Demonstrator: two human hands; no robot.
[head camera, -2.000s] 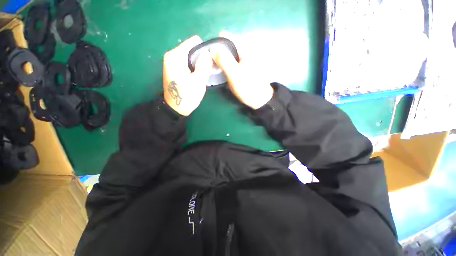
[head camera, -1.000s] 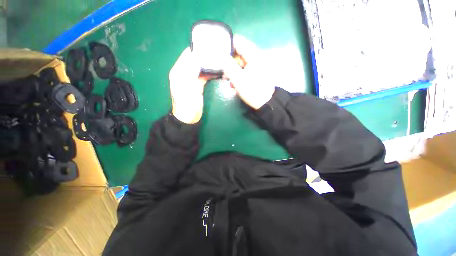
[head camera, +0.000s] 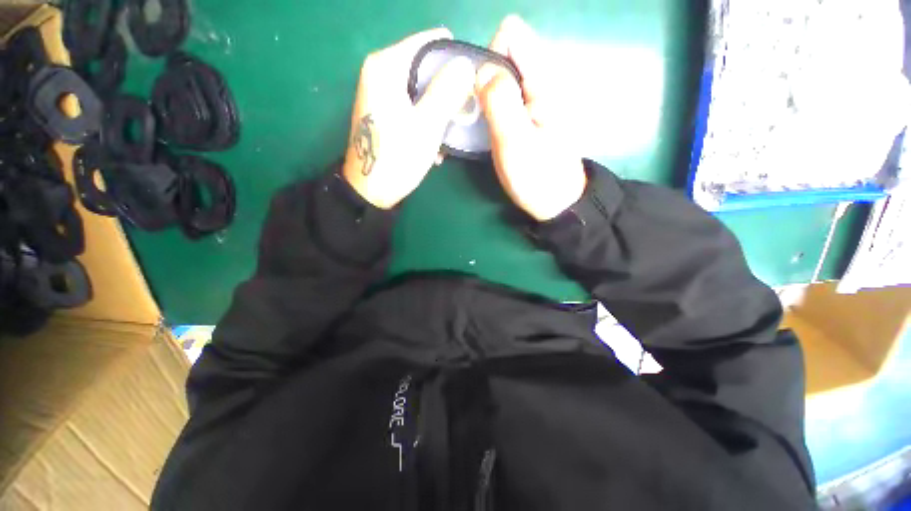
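An ear cushion (head camera: 467, 137) with a black rim and a pale face is held between my two hands above the green bench, near the top centre. My left hand (head camera: 398, 122) grips its left side, with the thumb lying over the pale face. My right hand (head camera: 522, 130) grips its right side, with fingers behind the upper right rim and the thumb on the face. The thumbs hide part of the pale face.
Loose black rings (head camera: 196, 103) lie on the green bench (head camera: 290, 250) at the left. More fill an open brown carton (head camera: 75, 399). A blue-edged tray (head camera: 799, 196) with white contents stands at the upper right, and a second carton (head camera: 849, 324) is below it.
The cushion's pale face was fully uncovered and held from its lower edge one second ago; now both thumbs lie over it and it is tilted. The whole view has also shifted.
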